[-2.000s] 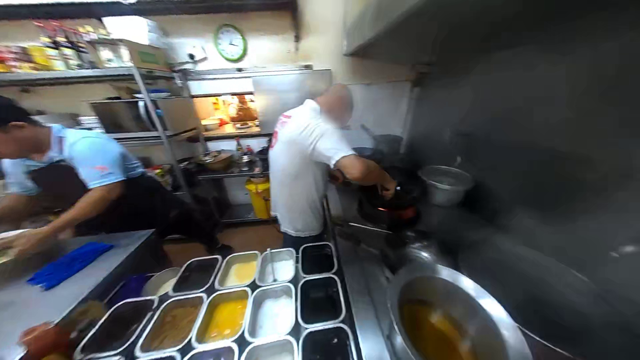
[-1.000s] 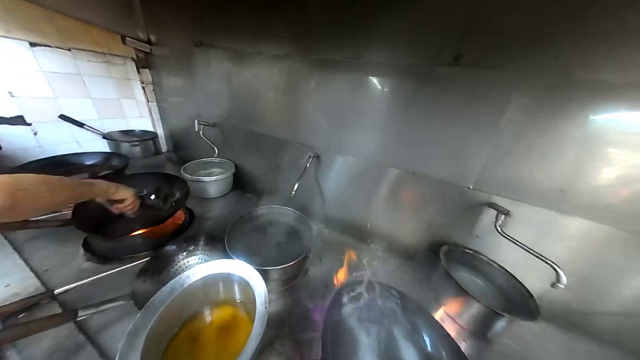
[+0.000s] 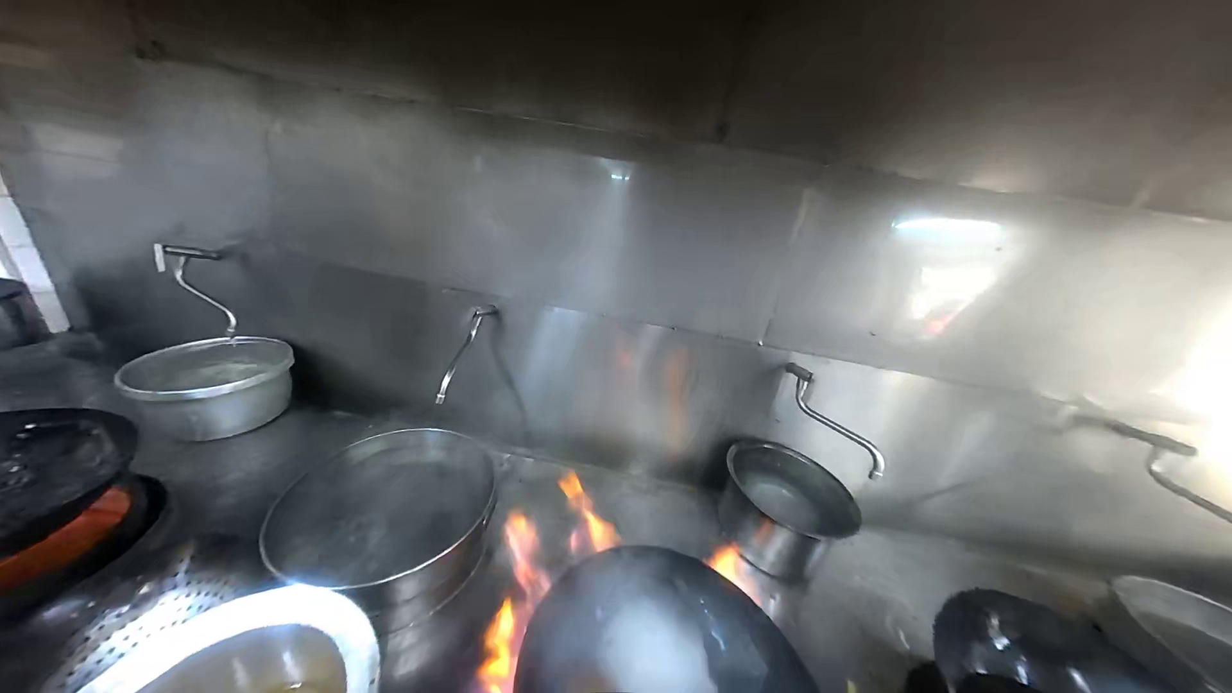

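Observation:
Neither of my hands shows in the head view. Nearest to me, at the bottom centre, is a dark wok (image 3: pixel 659 626) with flames (image 3: pixel 525 558) rising around its far and left edges. Left of it stands a wide metal pot (image 3: pixel 380 510) of liquid. At the bottom left a shiny metal basin (image 3: pixel 318 606) holds yellowish liquid, beside a perforated metal strainer (image 3: pixel 159 616). Another dark wok (image 3: pixel 58 472) sits at the left edge over an orange glow. What my hands hold is hidden.
A steel wall (image 3: pixel 626 366) with swivel faucets (image 3: pixel 837 423) runs behind the range. Below them are a round aluminium pot (image 3: pixel 207 395) at left and a smaller metal pot (image 3: pixel 794 500) right of centre. A dark, shiny object (image 3: pixel 1039 645) and a pot rim (image 3: pixel 1184 616) lie at the lower right.
The view has swung far right, from the prep containers and two people to the wok range. The co-worker's arm seen over the left wok one second ago is out of view.

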